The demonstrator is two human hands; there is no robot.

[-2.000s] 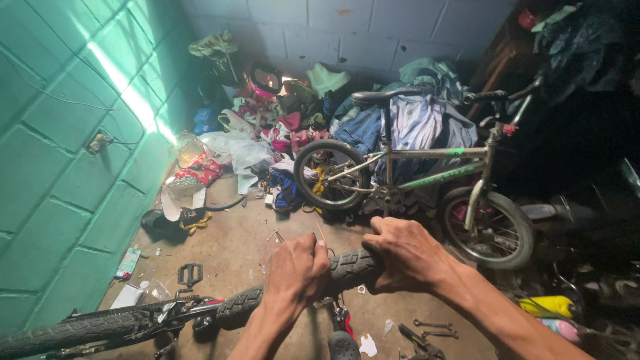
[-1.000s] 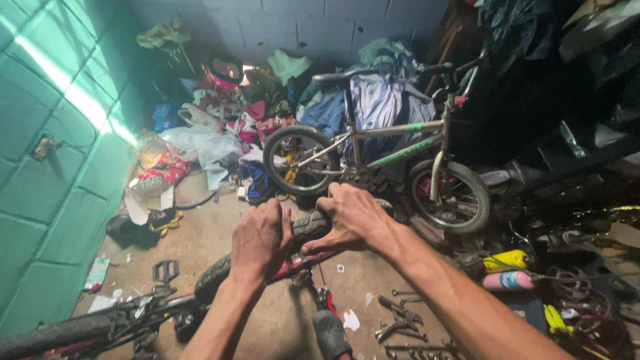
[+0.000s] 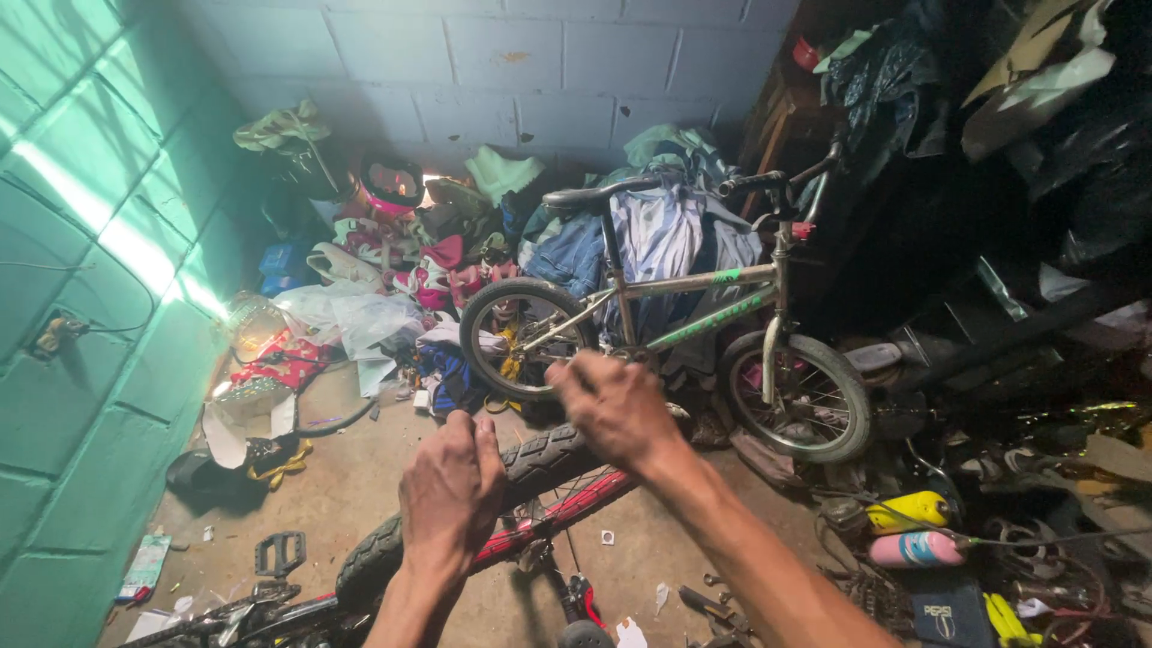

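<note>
A bicycle with a red frame tube (image 3: 587, 500) lies low in front of me, its black knobby tire (image 3: 551, 457) running between my hands. My left hand (image 3: 453, 486) is closed on the tire, thumb up along its near side. My right hand (image 3: 621, 409) is curled at the tire's far upper part, slightly blurred; whether its fingers grip the rubber cannot be told. A black pedal (image 3: 280, 553) shows at the lower left. The rim and spokes are partly hidden behind the tube and my left hand.
A small bicycle (image 3: 702, 310) stands beyond, before a heap of clothes (image 3: 661, 220). Metal tools (image 3: 715, 612) lie on the floor at the lower right, near a yellow bottle (image 3: 909, 511) and a pink bottle (image 3: 916, 549). A green block wall (image 3: 76, 432) bounds the left.
Both hands have stayed at the tire while shifting along it. My right hand was flatter over the tire one second ago and is now curled. The red tube shows more than two seconds ago.
</note>
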